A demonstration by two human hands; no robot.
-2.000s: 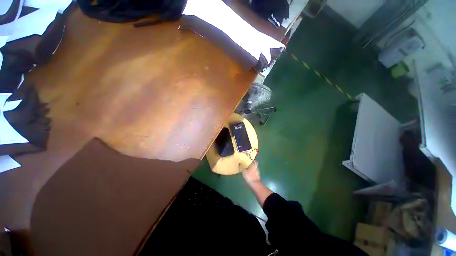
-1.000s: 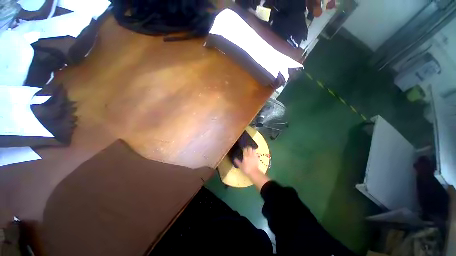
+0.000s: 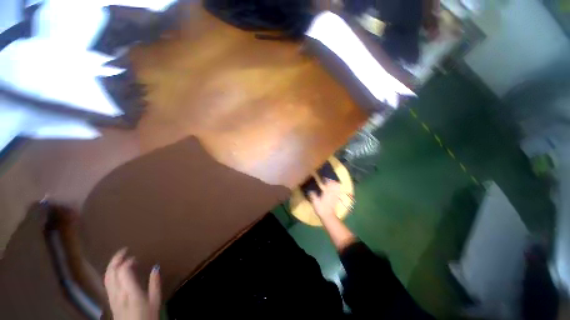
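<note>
The right stack of brown cut pieces (image 3: 169,206) lies on the table before me, domed at its top left and pointed at its right corner by the table edge. My left hand (image 3: 132,284) is over its lower left part, fingers apart, holding nothing that I can see. My right hand (image 3: 325,199) is off the table at the round pale-yellow stool (image 3: 306,214), over a black item (image 3: 329,171) there. Blur hides whether the fingers grip it. Part of the left brown stack (image 3: 25,259) shows at the lower left, with a white curved strip (image 3: 65,275) beside it.
Dark bundles topped with white paper (image 3: 56,69) lie at the far left of the brown table (image 3: 250,106). A black cloth heap (image 3: 262,14) and a long bundle with white paper (image 3: 359,56) are at the far side. A white board (image 3: 500,244) stands on the green floor (image 3: 406,206).
My left hand has come into view at the lower left. My right hand has stayed at the stool, over the black items. The view has shifted, showing more of the left stack.
</note>
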